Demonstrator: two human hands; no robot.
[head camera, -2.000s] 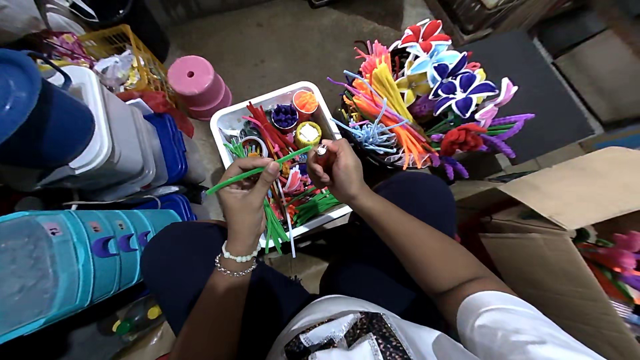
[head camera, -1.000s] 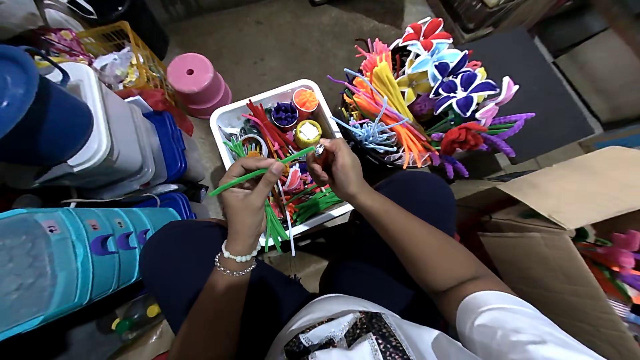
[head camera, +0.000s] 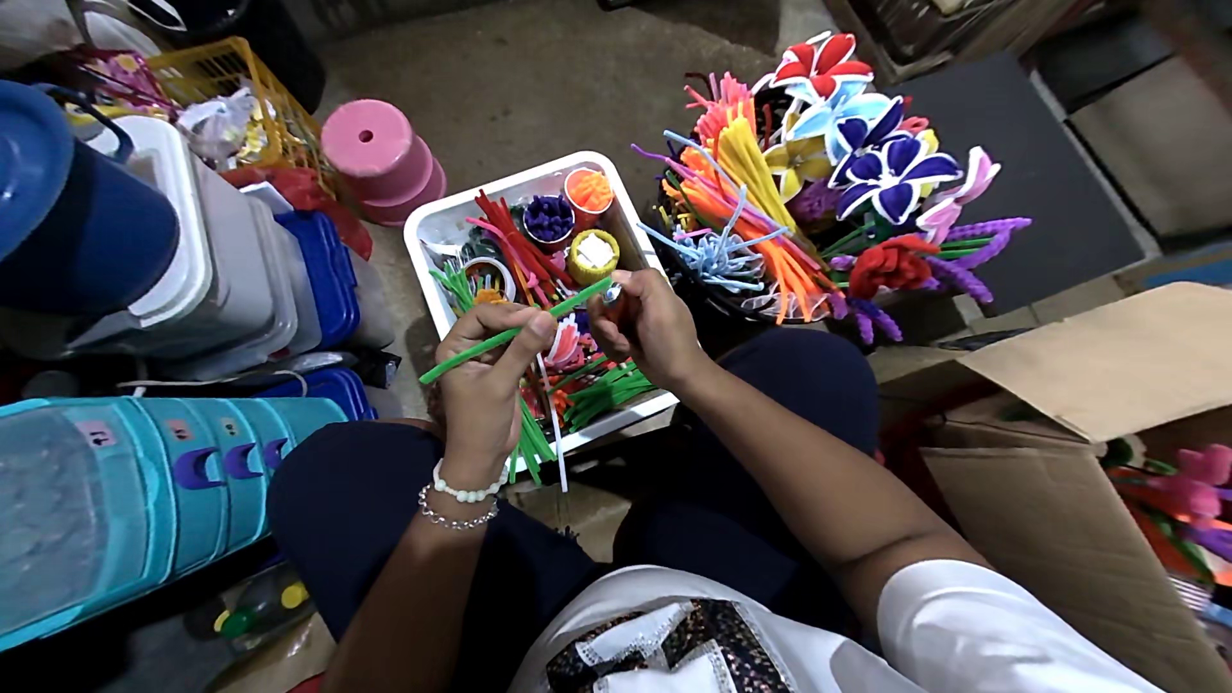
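My left hand (head camera: 491, 371) grips a green pipe cleaner (head camera: 472, 356) that slants up to the right across its fingers. My right hand (head camera: 650, 327) is closed on a lighter-like object (head camera: 616, 300), mostly hidden by the fingers, with its metal end beside the pipe cleaner's upper tip. Whether a flame burns cannot be told. Below both hands lies a white plastic tray (head camera: 423, 226) holding red pipe cleaners (head camera: 520, 245), green pipe cleaners (head camera: 606, 395), a cup of purple ones (head camera: 550, 219), a cup of orange ones (head camera: 589, 192) and a yellow container (head camera: 594, 256).
Right of the tray, a dark basket holds pipe cleaners and pipe-cleaner flowers (head camera: 895, 178). A pink plastic stool (head camera: 371, 144), a blue bucket (head camera: 87, 212) and teal drawers (head camera: 173, 481) stand at left. An open cardboard box (head camera: 1039, 529) is at right.
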